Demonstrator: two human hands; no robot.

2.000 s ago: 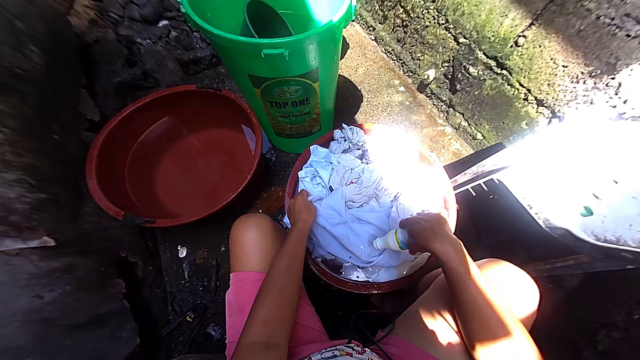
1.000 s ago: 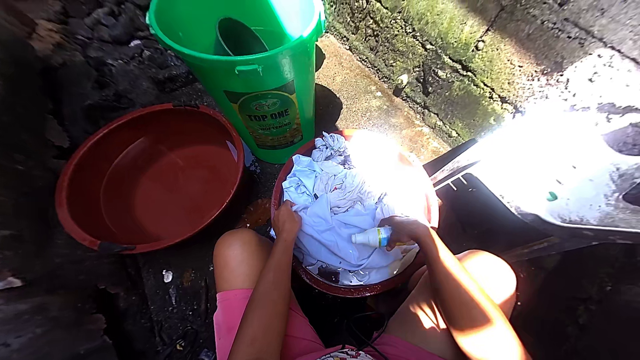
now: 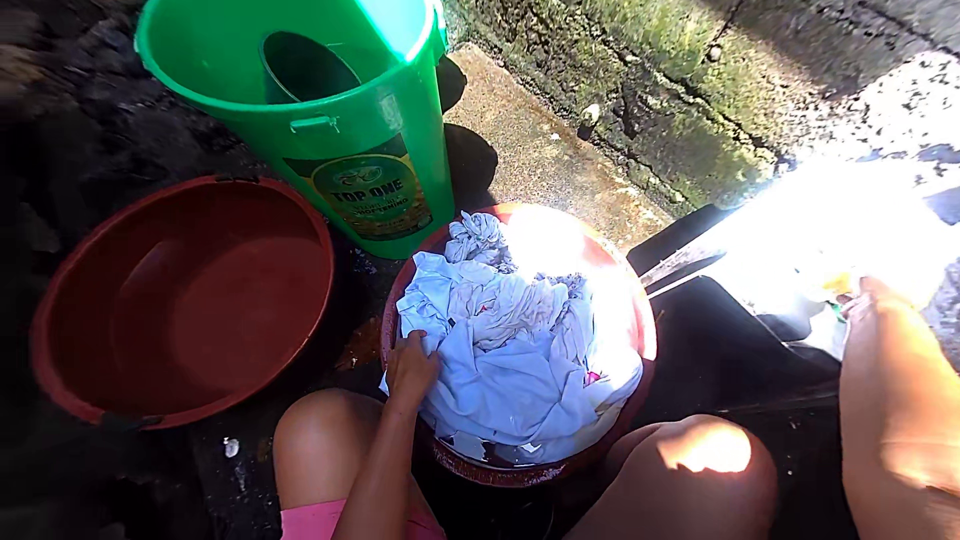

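Note:
A heap of wet white and pale blue laundry (image 3: 510, 375) fills a reddish-brown plastic basin (image 3: 517, 474) between my knees, with some liquid along its near edge. At the left rim, my left hand (image 3: 412, 367) grips the edge of the pale cloth. Far to the right, my right hand (image 3: 859, 296) is over a brightly sunlit white surface (image 3: 795, 247). Glare washes out its fingers, and whether they still hold the small white bottle cannot be told; something yellowish shows beside them.
An empty reddish-brown basin (image 3: 217, 307) lies at the left. A tall green bucket (image 3: 375, 127) with a dark container (image 3: 307, 67) inside stands behind the laundry. A mossy concrete wall (image 3: 637, 97) runs along the back right.
My right hand has moved from above the laundry, where it held a small white bottle, to the bright surface at the right. My left hand remains at the basin's left side.

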